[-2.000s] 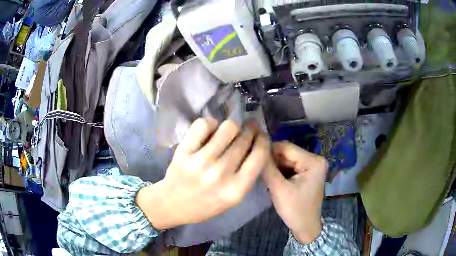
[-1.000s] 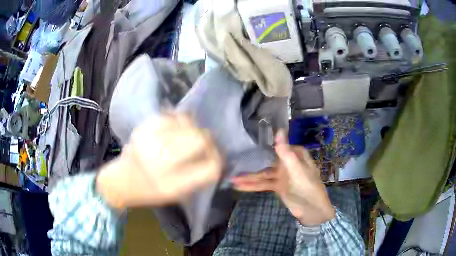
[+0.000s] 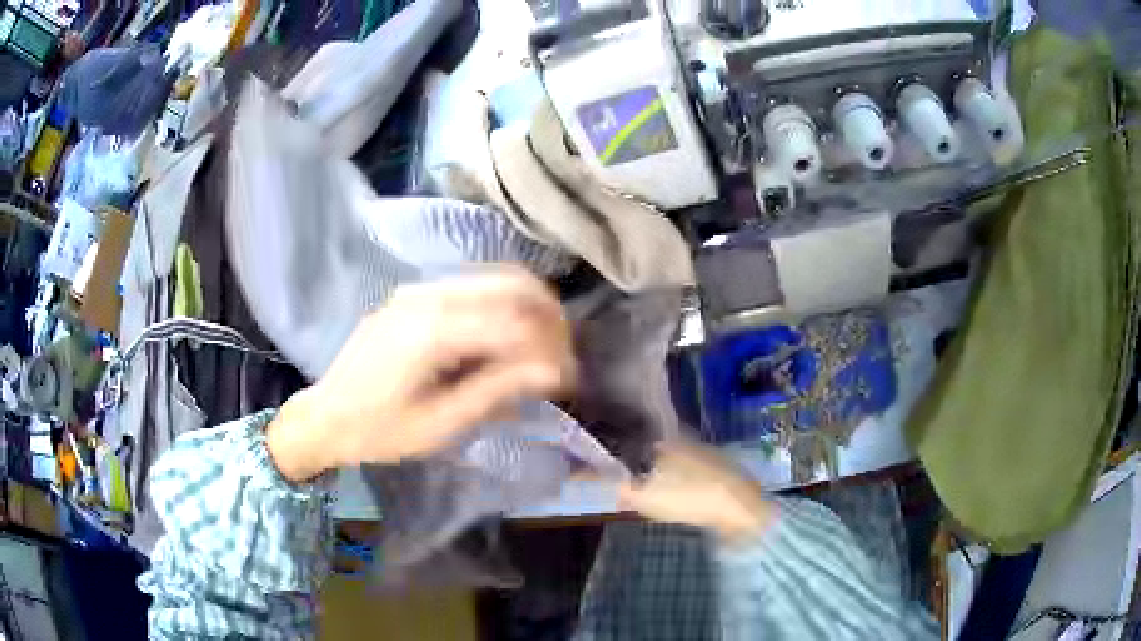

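Note:
The grey-brown garment piece lies in front of the overlock machine, with a paler, finely ribbed side turned up at its left. A beige part of the cloth runs below the purple label. My left hand is blurred, with curled fingers over the cloth; its fingertips do not show clearly. My right hand is blurred at the cloth's lower right edge near the table front, and its fingertips are partly hidden by the cloth. Whether either hand grips the cloth is unclear.
Olive-green panels hang at the right. Brown thread waste lies over a blue mat. Long silver tweezers or snips lie before the tension dials. A grey-brown heap with a striped cord is at the left.
The cloth has come out from the needle area and been spread and turned, showing its ribbed side. My left hand moved left, then slightly right; my right hand moved lower.

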